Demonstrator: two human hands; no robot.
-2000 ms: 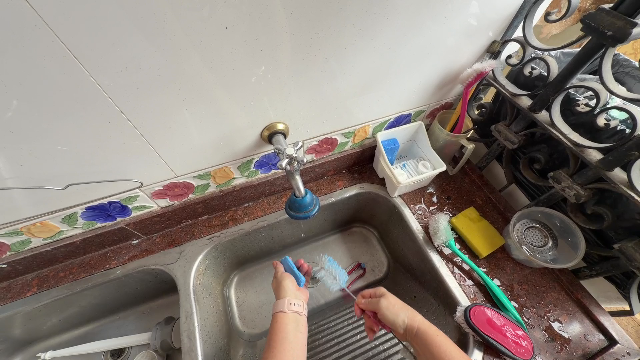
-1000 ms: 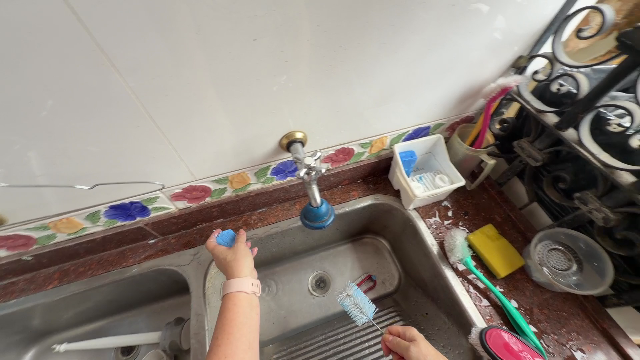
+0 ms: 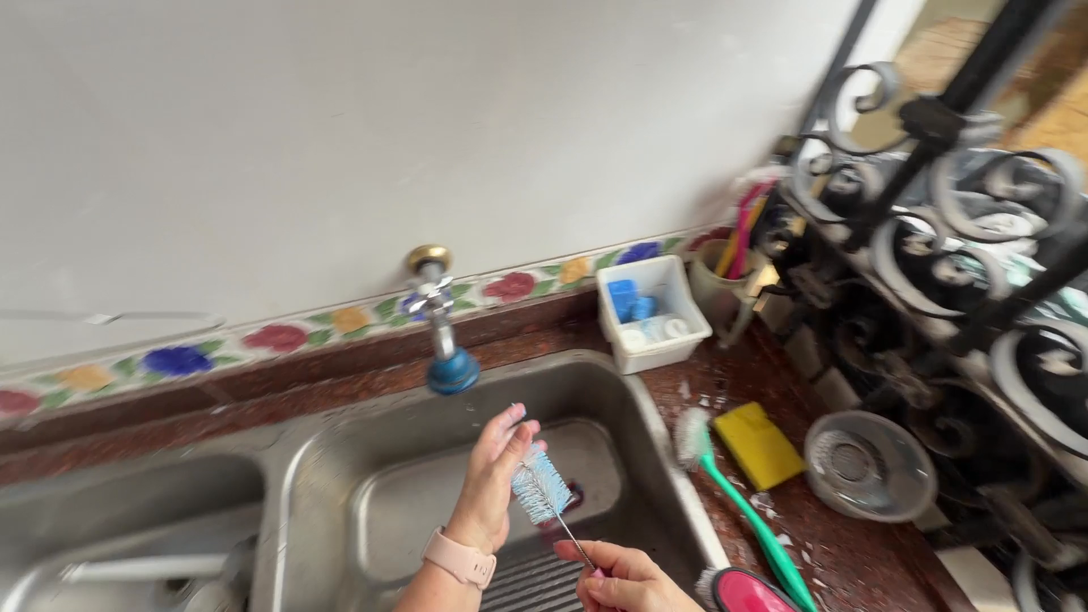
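Note:
A bottle brush with pale blue bristles (image 3: 541, 486) and a twisted wire stem is gripped near its pink handle by my right hand (image 3: 625, 582), low over the sink. My left hand (image 3: 497, 476), with a pink band at the wrist, is raised just left of the bristles, fingers partly curled; whether anything lies within them cannot be told. Both hands are above the right basin of the steel sink (image 3: 399, 501). The tap with a blue nozzle (image 3: 453, 371) is above and left of my left hand. A red item, partly hidden, lies on the basin floor behind the brush.
A white plastic container (image 3: 654, 344) with blue and white pieces stands behind the basin's right corner. On the right counter are a green-handled brush (image 3: 756, 518), a yellow sponge (image 3: 759, 446), a clear plastic bowl (image 3: 901, 489) and a pink brush (image 3: 748, 592). A black iron grille (image 3: 918, 127) borders the right.
My left hand has come from the basin's left side to the brush. The blue piece it held a second ago no longer shows there; another blue piece now shows in the white container.

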